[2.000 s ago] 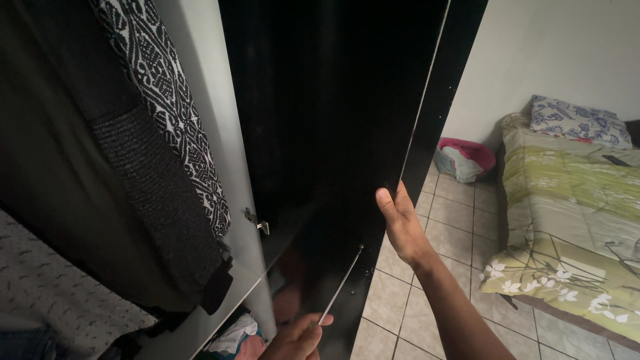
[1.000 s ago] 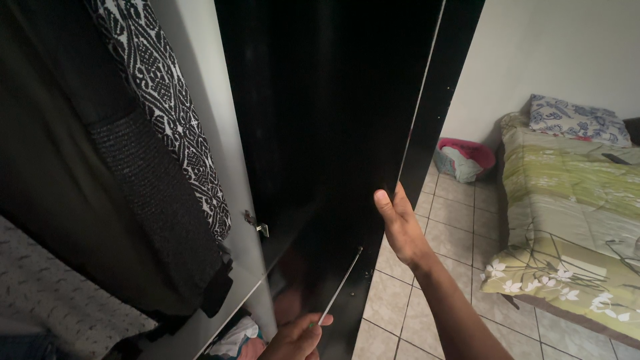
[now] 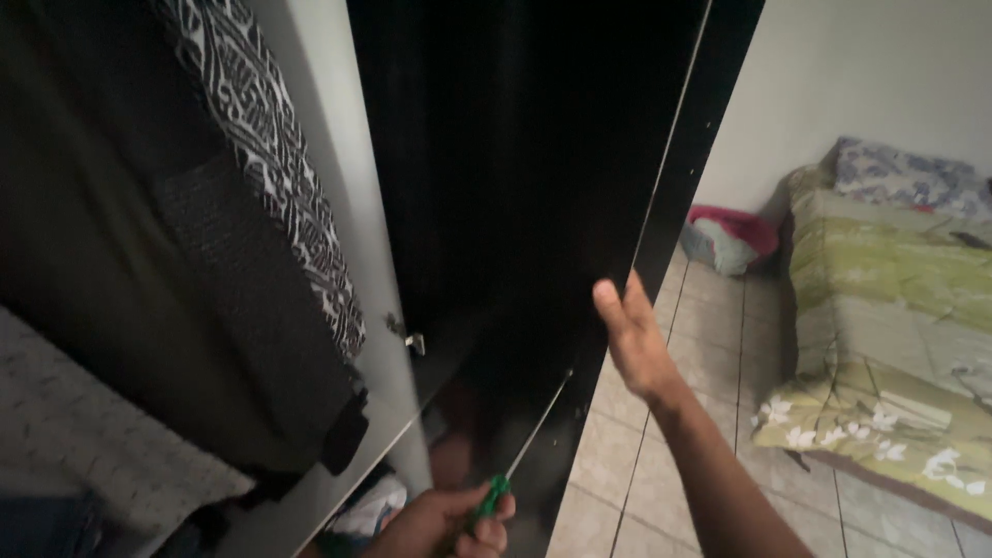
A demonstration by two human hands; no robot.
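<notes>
My left hand (image 3: pixel 461 523), low in the middle, is closed around the green handle of a screwdriver (image 3: pixel 535 428). Its thin metal shaft slants up to the right, and the tip meets a small screw or hole on a glossy black wardrobe door panel (image 3: pixel 504 194). My right hand (image 3: pixel 639 341) grips the panel's right edge, thumb on the dark face and the other fingers largely hidden. Below the tip, small fittings or holes (image 3: pixel 555 442) dot the panel. A metal hinge (image 3: pixel 415 342) sits at the panel's left side, by the pale wardrobe side (image 3: pixel 341 155).
Dark and patterned clothes (image 3: pixel 271 155) hang at left. Folded fabric (image 3: pixel 376 504) lies low in the wardrobe. A bed (image 3: pixel 891 310) with a green floral cover stands at right, near a pink basket (image 3: pixel 756 232) holding cloth, on the tiled floor (image 3: pixel 620 473).
More of the green screwdriver handle shows between my left fingers than before. My right hand stays on the panel edge, and the tip remains near the same spot.
</notes>
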